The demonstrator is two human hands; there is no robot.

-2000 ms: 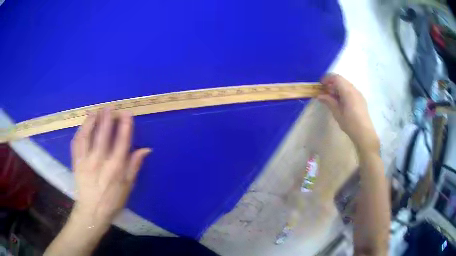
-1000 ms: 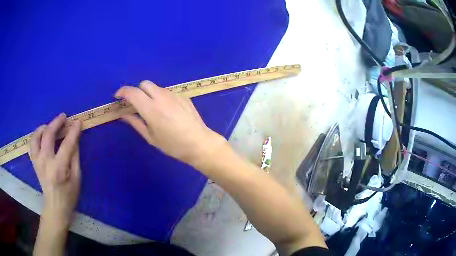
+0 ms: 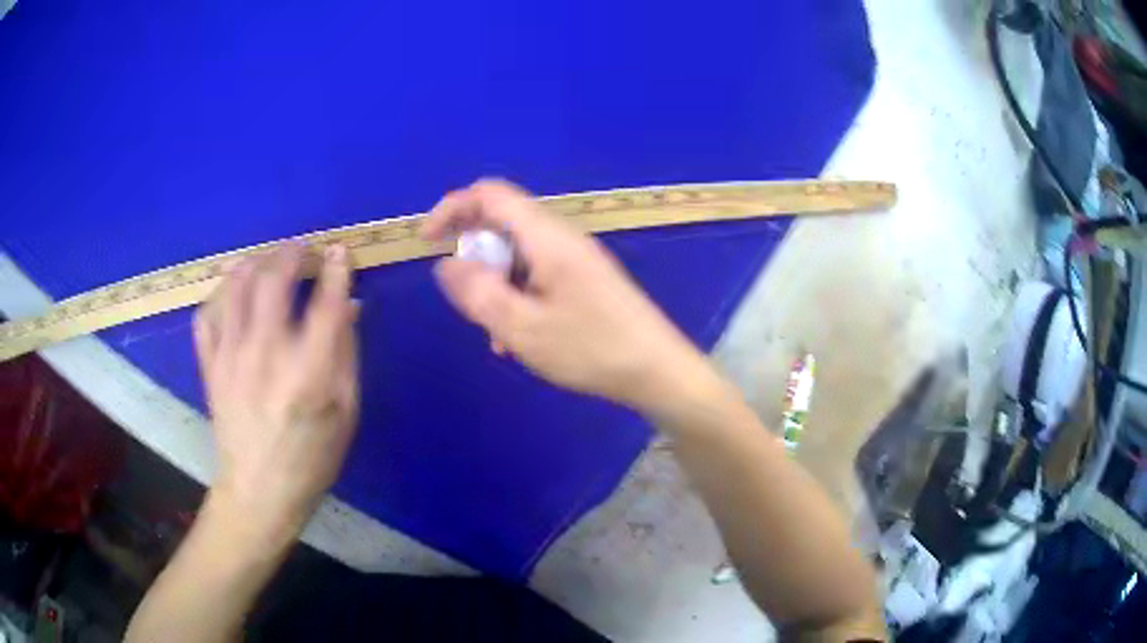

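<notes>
A royal-blue cloth (image 3: pixel 528 101) lies flat. A yardstick (image 3: pixel 704 201) lies across it, past the cloth's edge at both ends. My left hand (image 3: pixel 279 364) lies on the stick left of centre, fingertips over it, fingers blurred. My right hand (image 3: pixel 541 295) is at the middle of the stick, with white tailor's chalk (image 3: pixel 483 249) between thumb and fingers. Faint chalk lines show on the cloth below the stick, near its right and left edges.
A printed strip (image 3: pixel 797 399) lies on the off-white worktable (image 3: pixel 667 515) at right. A blurred iron (image 3: pixel 912 440), white scraps (image 3: pixel 969 597) and cords (image 3: pixel 1021 119) are at the far right. A red bag (image 3: pixel 44 440) shows below the table's left edge.
Since two seconds ago, my right hand has left the stick's right end for its middle. The view has shifted since one second ago; white chalk now shows in my right hand.
</notes>
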